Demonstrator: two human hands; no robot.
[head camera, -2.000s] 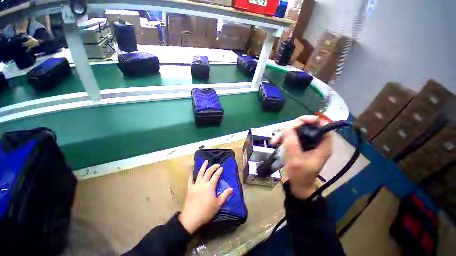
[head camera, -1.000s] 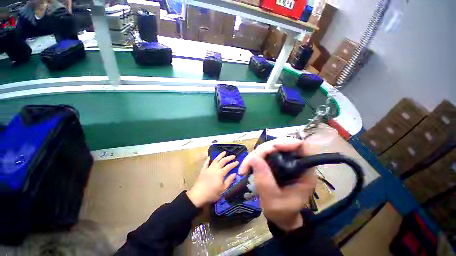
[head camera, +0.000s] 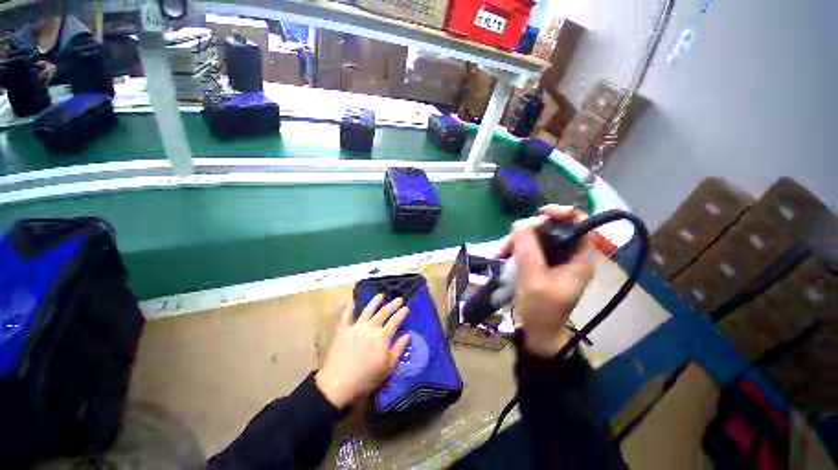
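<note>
A portable speaker (head camera: 424, 353) with a blue front and black body lies face up on the cardboard-covered bench. My left hand (head camera: 361, 353) is bare and rests flat on the speaker's left side, fingers apart. My right hand (head camera: 551, 280) grips the black electric screwdriver (head camera: 487, 298), its lower end tilted down to the left over the screw box (head camera: 457, 307). The tip is not clear against the box. The black driver cord (head camera: 634, 262) loops from the tool's top beside my wrist.
A large speaker (head camera: 69, 340) stands close at left. Spaced speakers (head camera: 412, 197) ride the green conveyor belt (head camera: 248, 229) beyond the bench. A red parts bin (head camera: 487, 20) sits on the overhead shelf. Cartons (head camera: 735, 243) are stacked at right. Clear tape (head camera: 354, 452) shines near the front edge.
The screwdriver has moved right, from over the speaker to over the screw box. My left hand stays on the speaker. The view has shifted.
</note>
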